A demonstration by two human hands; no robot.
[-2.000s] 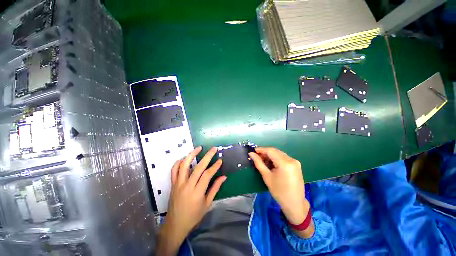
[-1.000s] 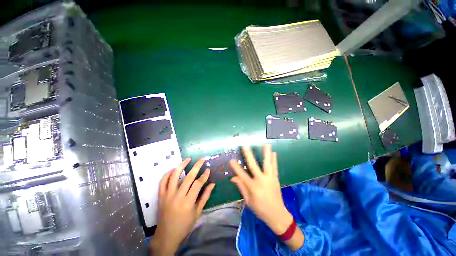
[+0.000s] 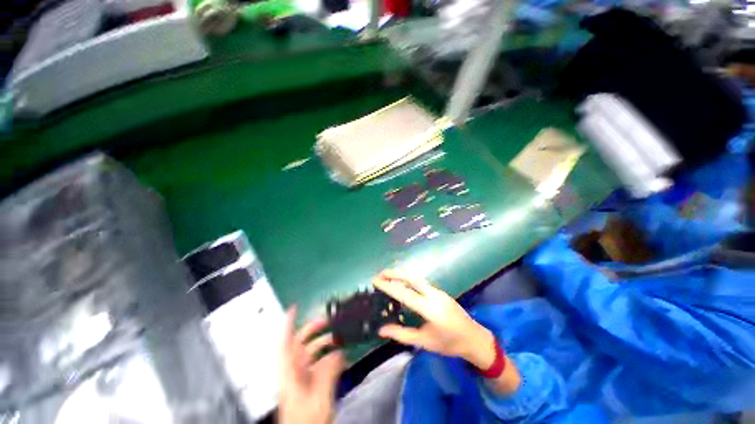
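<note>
The picture is blurred. A black-covered circuit board [image 3: 356, 318] is at the near edge of the green bench, between my hands. My right hand [image 3: 435, 319] has its fingers and thumb on the board's right end. My left hand [image 3: 308, 373] is at its left end, fingers apart; whether it touches the board is unclear. The white backing sheet [image 3: 245, 339] lies to the left with two black stickers [image 3: 222, 281] at its far end. Several finished boards [image 3: 407, 230] lie further off to the right.
The clear tray stack [image 3: 83, 290] stands at left. A bagged pile of grey-tan sheets [image 3: 381, 141] lies at the far side. A single sheet [image 3: 546, 161] lies near a neighbour's blue sleeve [image 3: 613, 298]. A white shelf edge [image 3: 108, 70] is at upper left.
The view has swung up and to the right. My right hand, spread over the board a second ago, now has its fingers closed in on the board's right end.
</note>
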